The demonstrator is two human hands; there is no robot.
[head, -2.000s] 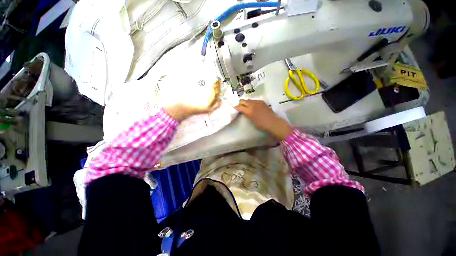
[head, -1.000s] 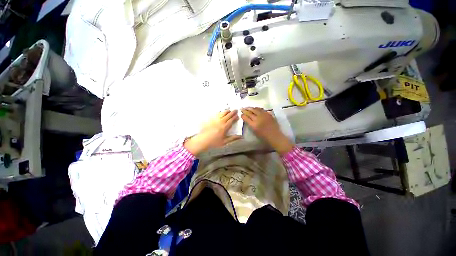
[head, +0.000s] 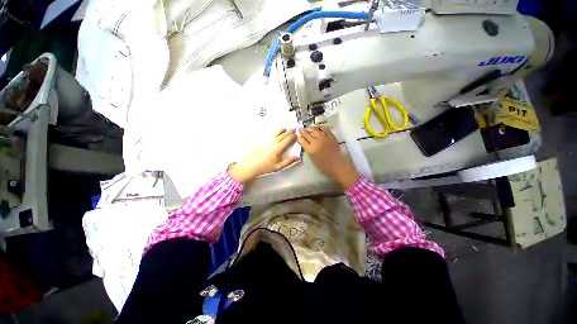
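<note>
A white cloth panel (head: 209, 126) lies on the table left of the needle, its right edge at the presser foot (head: 305, 120). My left hand (head: 267, 154) lies flat on the panel's right part, fingertips just below the foot. My right hand (head: 321, 150) presses at the panel's edge, its fingertips close to the left ones and the needle. A narrow white tape (head: 359, 159) shows right of my right hand. The off-white sewing machine head (head: 405, 54) stands above. The cloth directly under my fingertips is hidden.
Yellow-handled scissors (head: 386, 118) and a black phone (head: 445, 131) lie right of the needle. A white cloth heap (head: 212, 31) lies behind left; more white pieces (head: 126, 221) hang low left. A blue hose (head: 297, 24) curves by the head. A white strip (head: 500, 168) crosses the table's right edge.
The panel has been turned and spread flat at the needle. My left hand has opened from a curled grip and moved right beside my right hand. Both hands then moved slightly up toward the foot.
</note>
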